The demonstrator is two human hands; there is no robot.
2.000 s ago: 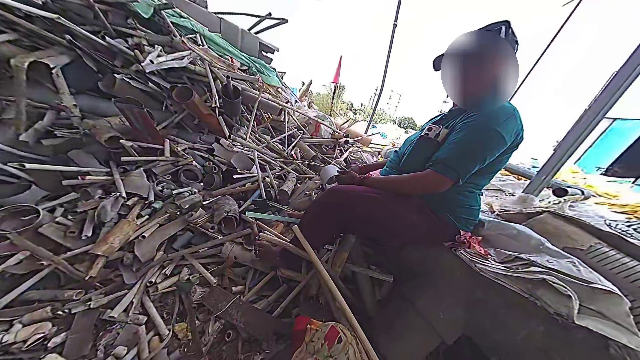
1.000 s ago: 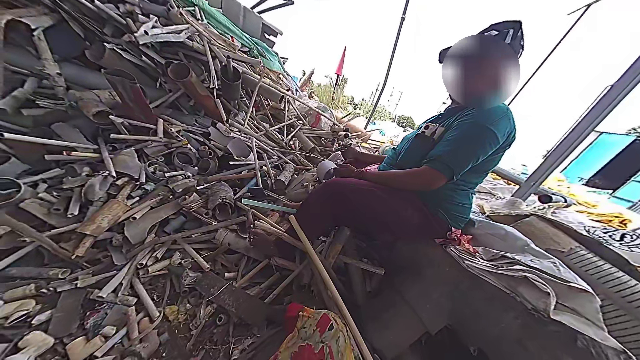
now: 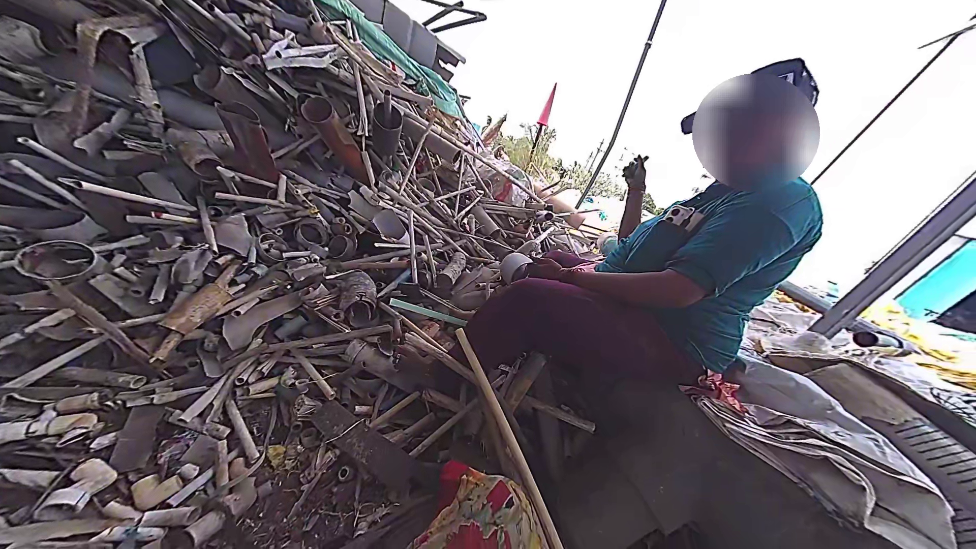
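Neither my left hand nor my right hand shows in the view. Red and yellow patterned cloth (image 3: pixel 480 512) lies at the bottom edge, with a long pale pole (image 3: pixel 509 435) slanting up beside it. A large heap of scrap plastic pipes (image 3: pixel 305 305) fills the left and middle. Pale pipe elbows (image 3: pixel 90 480) lie at the lower left. A brown pipe piece (image 3: pixel 332 131) and a dark grey pipe (image 3: pixel 386 130) stick out higher up.
A co-worker (image 3: pixel 732 252) in a teal shirt sits at the right, one hand at a short white pipe (image 3: pixel 515 268), the other hand raised. Folded pale sacks (image 3: pixel 823 457) lie behind this person. A metal post (image 3: pixel 900 255) slants at the right; green netting (image 3: pixel 396 57) covers the heap's top.
The co-worker has raised one hand, which was down near the lap in both earlier frames. The other hand stays by the white pipe.
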